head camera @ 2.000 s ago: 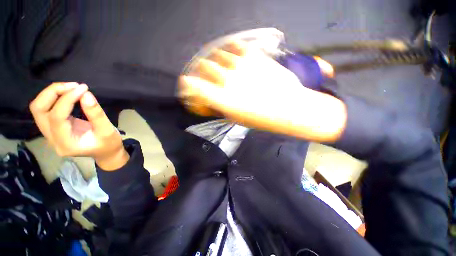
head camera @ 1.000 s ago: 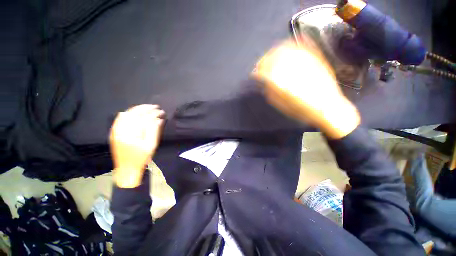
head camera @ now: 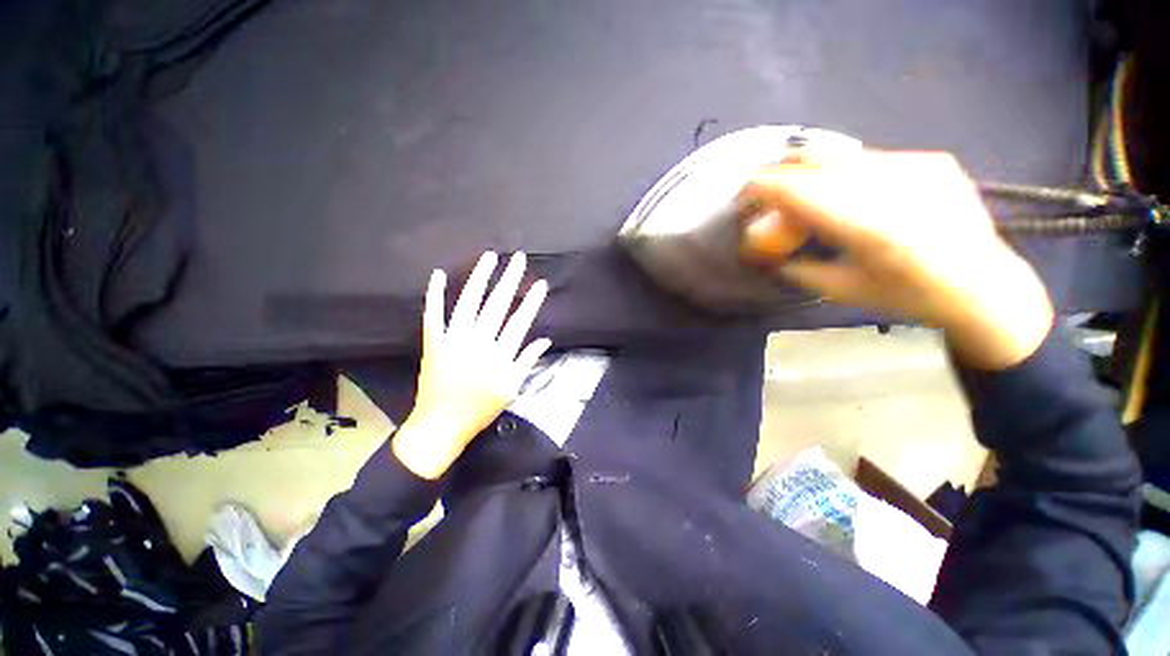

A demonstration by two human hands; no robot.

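A long narrow black garment piece [head camera: 577,288] lies along the near edge of the dark pressing table [head camera: 423,141]. My left hand [head camera: 472,352] is at the near edge with fingers spread, palm down over the left part of the piece; it grips nothing visible. My right hand [head camera: 885,231] is closed around the handle of the steam iron [head camera: 693,231]. The iron's silver pointed front faces left and its lower part rests over the right part of the black piece. The outline of the piece is hard to tell from the table cover.
Layered black cloth [head camera: 109,295] lies on the table's left side. The ribbed steam hose [head camera: 1065,212] runs right from the iron. Below are a dark patterned cloth heap [head camera: 116,564], a white bag [head camera: 244,549], and a printed white bag [head camera: 808,493] beside an open carton.
My right hand has taken hold of the iron, which has moved left and nearer. My left hand has moved right and spread its fingers. The blue-grey thing at lower right is mostly out of view.
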